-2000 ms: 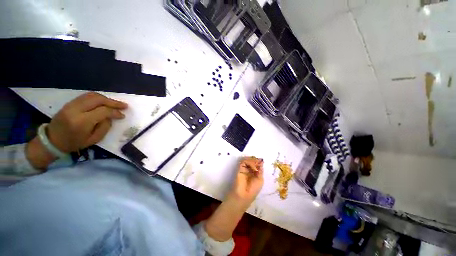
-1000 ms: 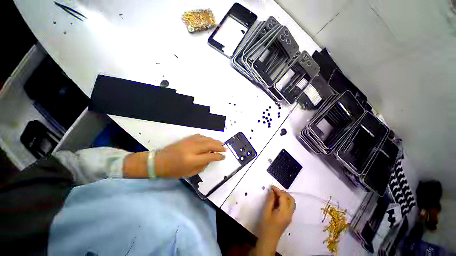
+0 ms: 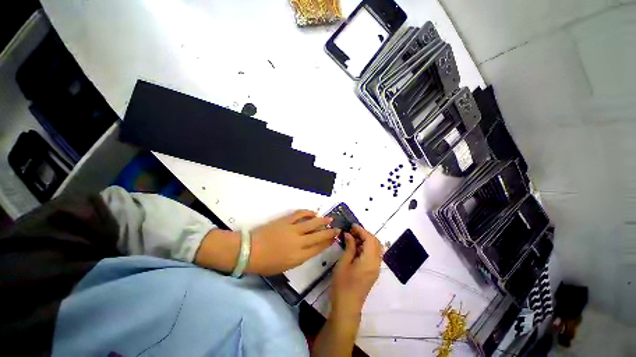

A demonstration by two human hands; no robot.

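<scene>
A phone back frame (image 3: 298,290) lies on the white bench in front of me, its camera end under my fingers. My left hand (image 3: 289,244) rests with its fingertips on the camera end. My right hand (image 3: 359,261) has its thumb and fingers close together at the same end; whether they pinch a small part is hidden. The black sheet of small pads (image 3: 405,256) lies just right of my right hand. Small black dots (image 3: 396,180) lie loose beyond the frame.
A stepped black sheet (image 3: 223,137) lies beyond my left hand. Stacked frames (image 3: 425,90) line the wall side, with another stack (image 3: 488,209) nearer. Gold-coloured parts (image 3: 453,329) lie at lower right; a bag of them (image 3: 316,11) lies at the far edge. A white bin (image 3: 91,162) stands left.
My right hand has moved from beside the black pad sheet to the frame's camera end. My left hand has shifted slightly onto that end too. The camera view has shifted.
</scene>
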